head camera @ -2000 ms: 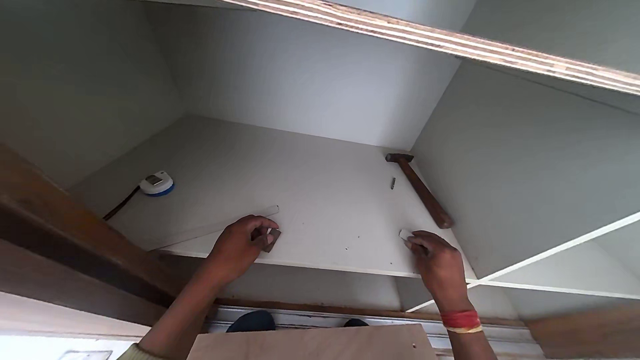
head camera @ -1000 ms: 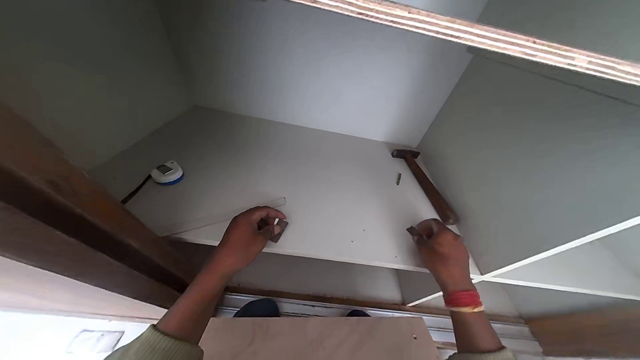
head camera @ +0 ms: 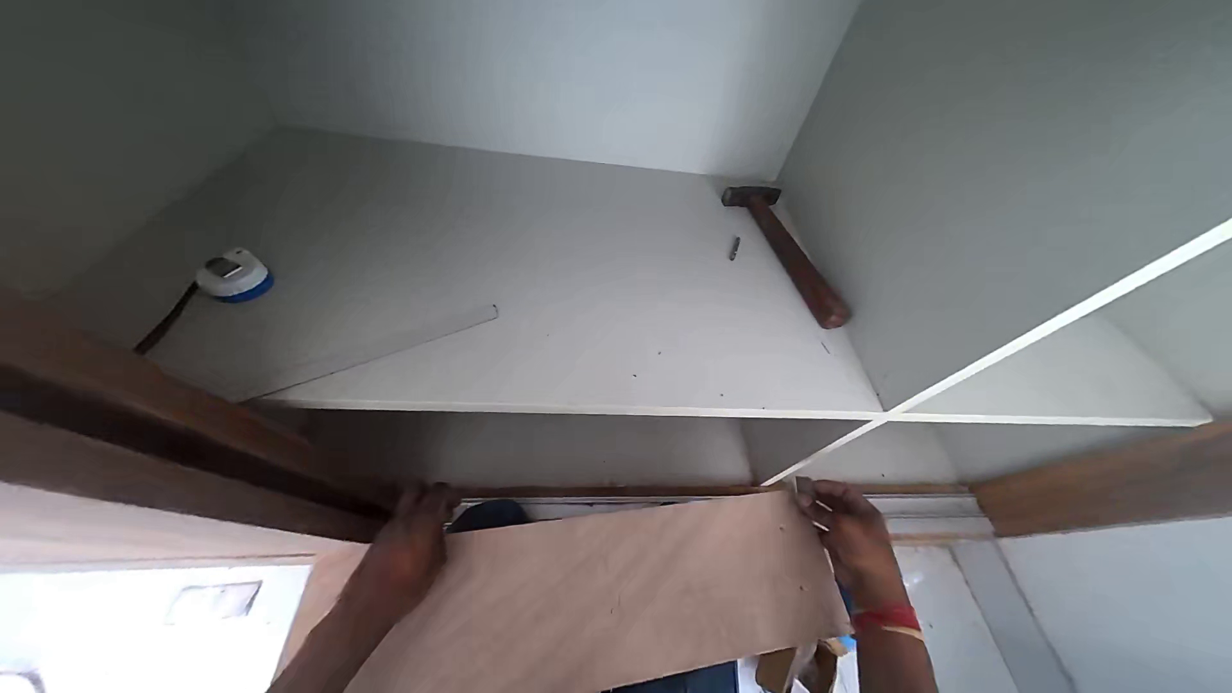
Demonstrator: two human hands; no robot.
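A pale plywood panel [head camera: 616, 587] lies below the cabinet shelf [head camera: 577, 289]. At its upper left edge is my left hand [head camera: 409, 544], its fingers partly hidden, so its hold is unclear. My right hand [head camera: 847, 525], with a red band at the wrist, pinches a small metal piece at the panel's upper right corner. On the shelf, a hammer [head camera: 794, 260] with a wooden handle rests beside the right partition. A small metal bit [head camera: 734, 248] lies left of it. The white and blue tape measure [head camera: 234, 275] sits at the left.
A thin clear strip [head camera: 385, 348] lies on the shelf near its front left edge. A dark wooden frame [head camera: 173, 433] stands at the left, and the white edge of a divider [head camera: 1059, 327] runs to the right. A cardboard box [head camera: 813, 669] shows below the panel.
Both hands have moved down from the shelf's front edge to the upper corners of the plywood panel. The small brown piece seen earlier in my left hand no longer shows.
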